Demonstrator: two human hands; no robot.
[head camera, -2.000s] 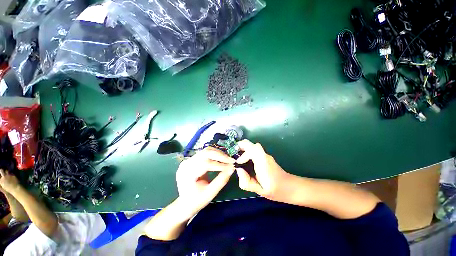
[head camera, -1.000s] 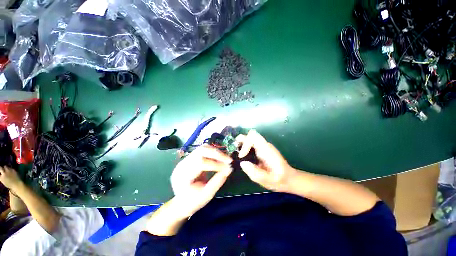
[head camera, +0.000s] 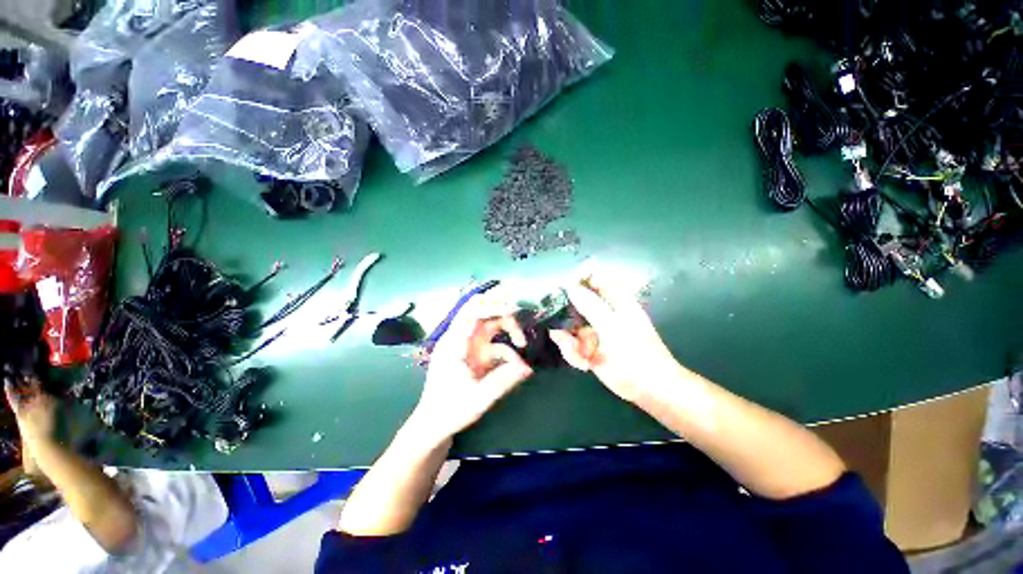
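Note:
A small black part (head camera: 543, 339), looking like a plastic housing, is held between my two hands. My left hand (head camera: 477, 364) grips it from the left and my right hand (head camera: 611, 342) from the right. A bit of green circuit board (head camera: 550, 303) shows above it near my right fingertips; details are blurred. Blue-handled pliers (head camera: 458, 311) lie just beyond my left hand, partly covered by it. A lone black rounded piece (head camera: 397, 329) lies left of them.
Pale-handled pliers (head camera: 357, 287) lie near the black cable heap (head camera: 168, 325) at left. Small grey parts (head camera: 527, 204) lie mid-table. Clear bags (head camera: 460, 79) and a red bag (head camera: 70, 286) are behind and left. Wired assemblies (head camera: 886, 168) fill the right. Another person's arm (head camera: 73, 471) is at lower left.
The view has shifted slightly. My hands have turned around the held parts; the circuit board, plainly visible before, is now mostly covered and a black part shows between my hands.

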